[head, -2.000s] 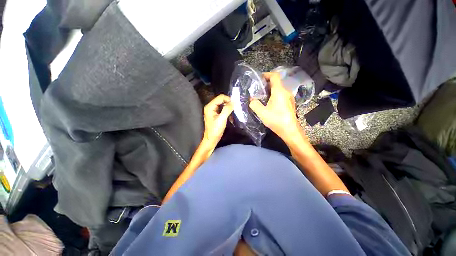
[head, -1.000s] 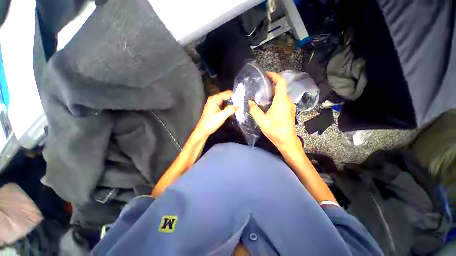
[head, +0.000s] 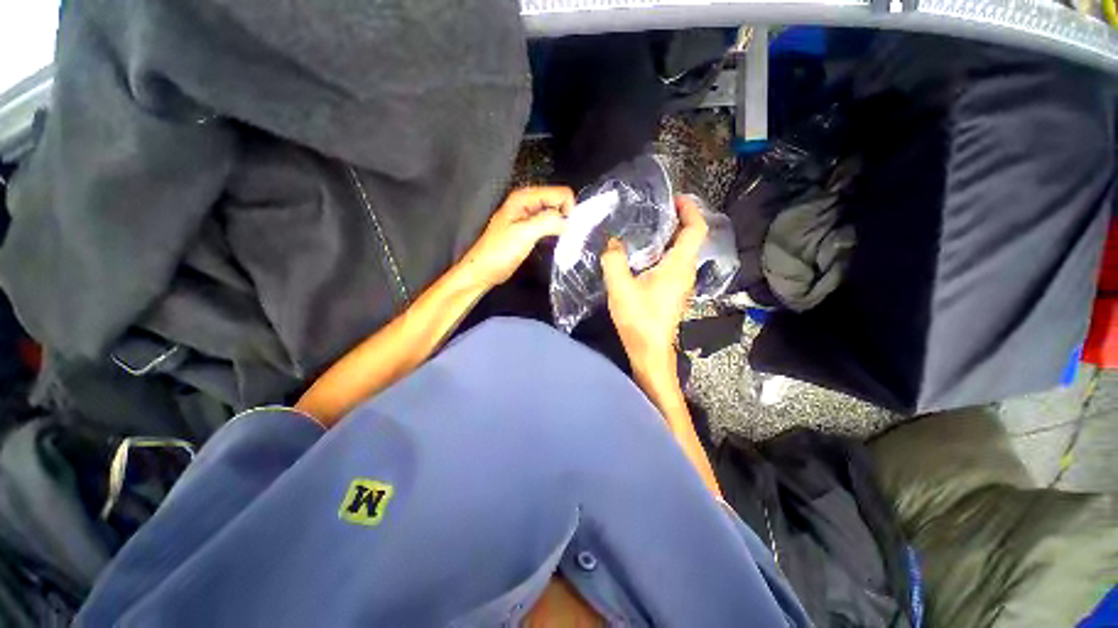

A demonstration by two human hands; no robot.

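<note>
A clear, shiny plastic bag [head: 603, 236] is held over my lap, below the table edge. My right hand [head: 650, 280] grips the bag's right side, with the thumb on its front and the fingers behind. My left hand [head: 521, 231] is at the bag's upper left edge, thumb and fingertips pinched together by the plastic. Whether a small part is between the left fingertips cannot be told. A large dark grey garment [head: 307, 135] with a pale seam line lies at the left, over the table and down beside my left arm.
The table edge [head: 809, 15] with a measuring scale runs across the top. A clear roll-like item [head: 715, 258] is behind my right hand. Dark cloth [head: 1018, 233] hangs at right. Black garments [head: 815, 521] and an olive bundle [head: 999, 491] lie lower right, by the speckled floor [head: 742, 399].
The view has turned, so the table edge now crosses the top. The bag is tilted further, its lower tip pointing left. Both hands stay at the bag.
</note>
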